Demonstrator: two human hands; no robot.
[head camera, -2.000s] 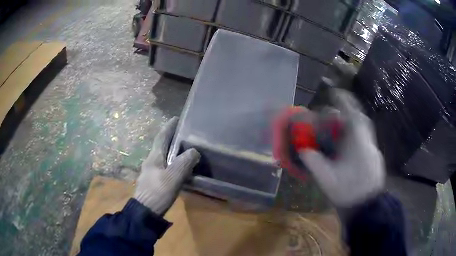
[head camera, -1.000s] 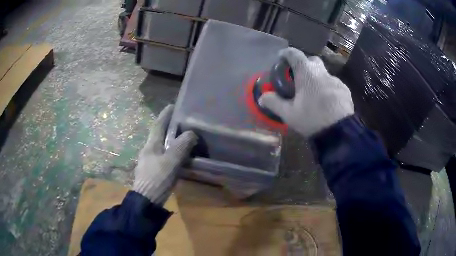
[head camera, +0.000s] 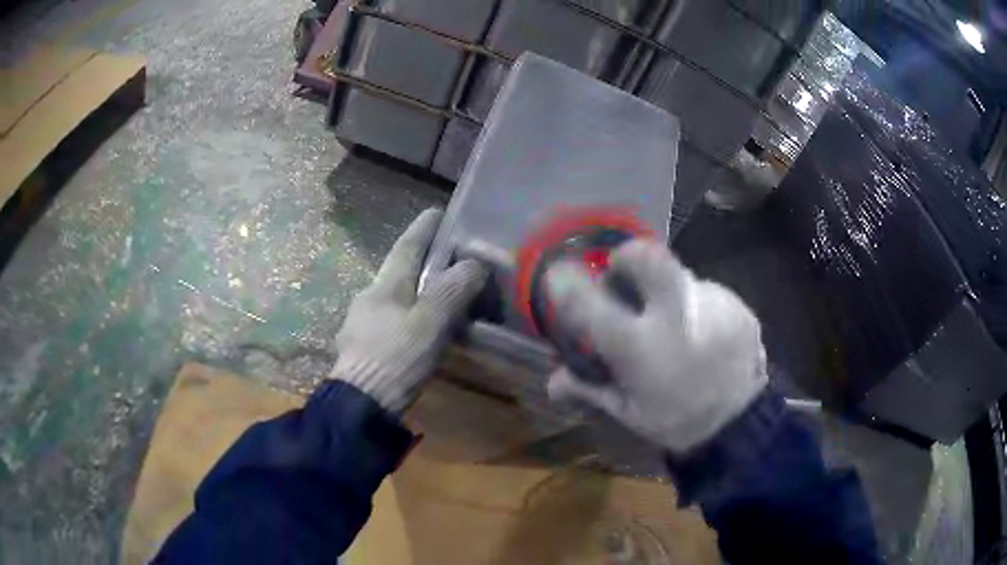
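The grey metal housing (head camera: 574, 155) stands tilted in front of me, its broad face turned up. My left hand (head camera: 409, 304), in an off-white knit glove, grips its near left corner, with the thumb at the recessed end. My right hand (head camera: 663, 342), also gloved, holds the disc sander (head camera: 574, 265) from above at the near right part of the housing. The sander has a dark body and a red-orange rim and is slightly blurred. Sander and right hand hide much of the near end. I cannot tell how flat the disc lies.
A brown cardboard mat (head camera: 254, 441) lies below the housing. Strapped grey housings (head camera: 403, 83) are stacked behind it. A dark wrapped stack (head camera: 883, 254) stands on the right. Another cardboard sheet (head camera: 66, 99) lies at the far left on the worn green-grey floor (head camera: 221, 210).
The sander and my right hand have moved from the broad face's right edge down to the near end. The housing and my left hand appear further right in the view.
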